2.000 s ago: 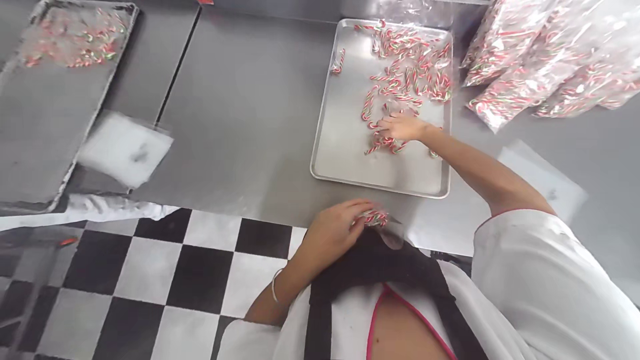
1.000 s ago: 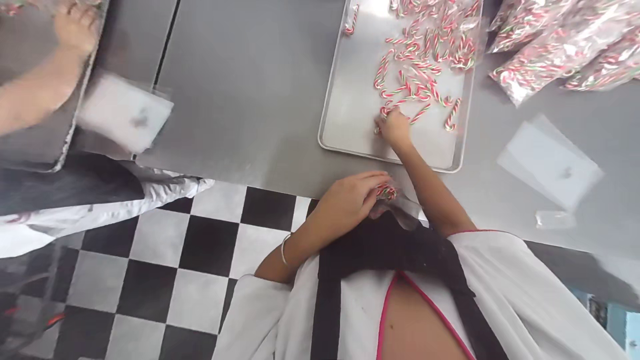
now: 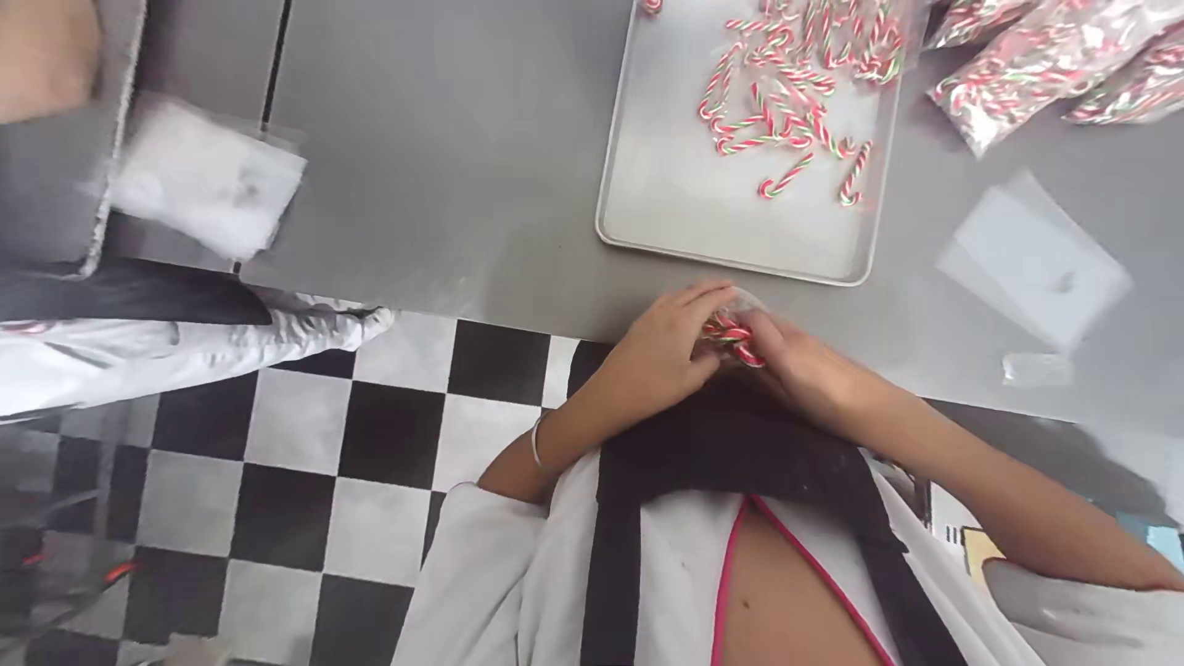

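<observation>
Close to my body, at the table's front edge, my left hand point(image 3: 668, 344) is closed around a clear plastic bag with several small striped candy canes point(image 3: 733, 339) in it. My right hand point(image 3: 803, 363) meets it from the right, its fingers on the candy canes at the bag's opening; whether it grips a cane of its own is hidden. Just beyond both hands lies a metal sheet tray point(image 3: 703, 217), with many red, white and green candy canes point(image 3: 786, 120) loose over its far part.
Filled candy cane bags point(image 3: 1036, 74) lie at the back right. Flat clear bags point(image 3: 1036, 264) and a small plastic piece point(image 3: 1038, 370) are on the right. More flat bags point(image 3: 208, 180) lie left, beside another tray point(image 3: 55, 203), where a co-worker's hand point(image 3: 46, 60) shows.
My right hand has come back from the candy canes on the tray to the bag at my left hand. A co-worker's hand, absent from the oldest frame, has appeared at the left tray.
</observation>
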